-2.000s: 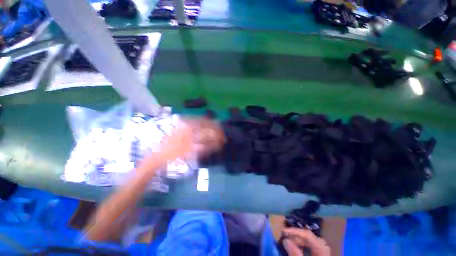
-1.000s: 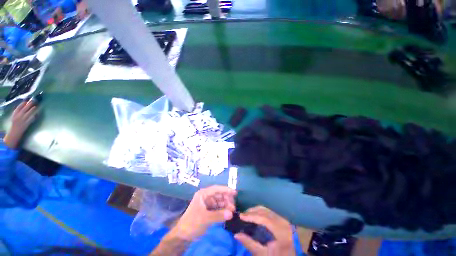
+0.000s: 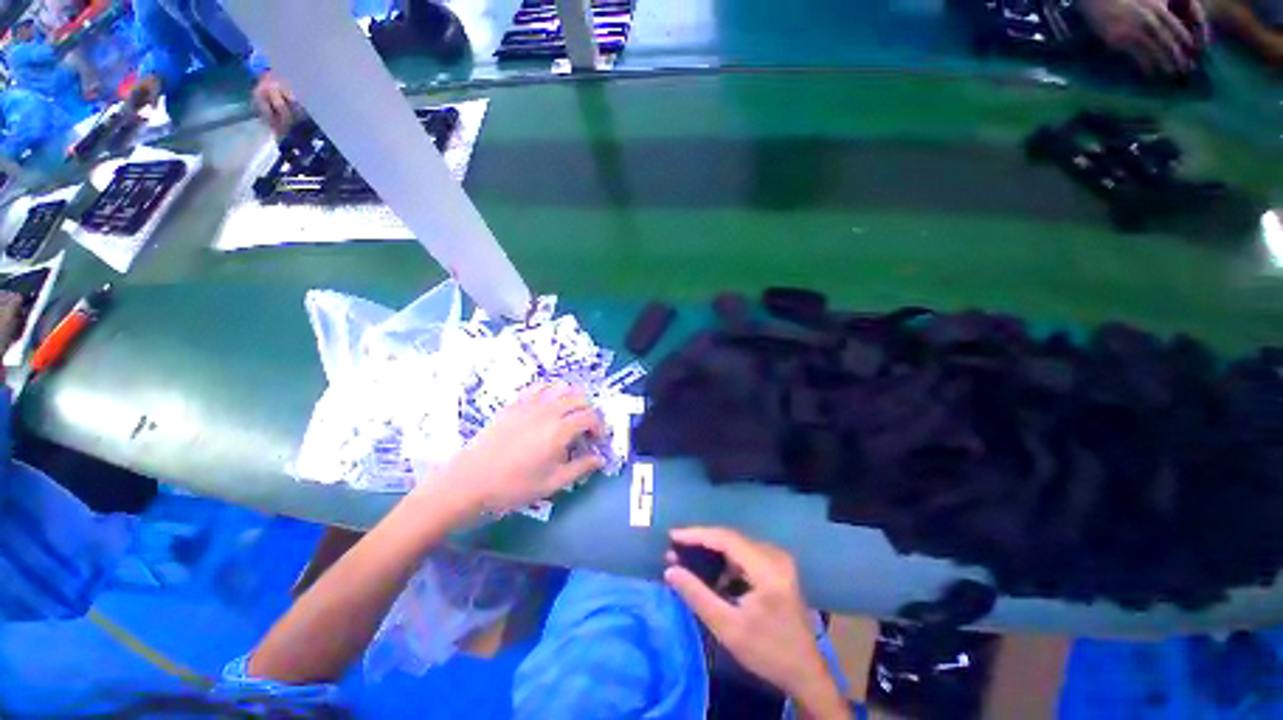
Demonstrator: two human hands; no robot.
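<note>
My left hand (image 3: 532, 447) lies on the right part of the pile of white tags (image 3: 408, 408), fingers bent down; whether a tag is between them is hidden. My right hand (image 3: 753, 598) is at the table's near edge and holds a short black piece (image 3: 699, 563) between thumb and fingers. One white tag (image 3: 642, 494) lies apart, between my hands. The heap of black strap pieces (image 3: 971, 450) spreads to the right. A clear plastic bag (image 3: 380, 331) lies at the pile's back left.
A pale slanting post (image 3: 387, 155) stands behind the tag pile. Black frame assemblies (image 3: 137, 193) lie on white sheets at upper left. An orange-handled tool (image 3: 64, 335) is at left. A person's hand (image 3: 1147, 28) is at upper right. An open carton (image 3: 1024, 678) sits below the edge.
My left hand has moved from beside my right hand up and left onto the tag pile. My right hand still holds a black piece near the edge. The view has shifted slightly.
</note>
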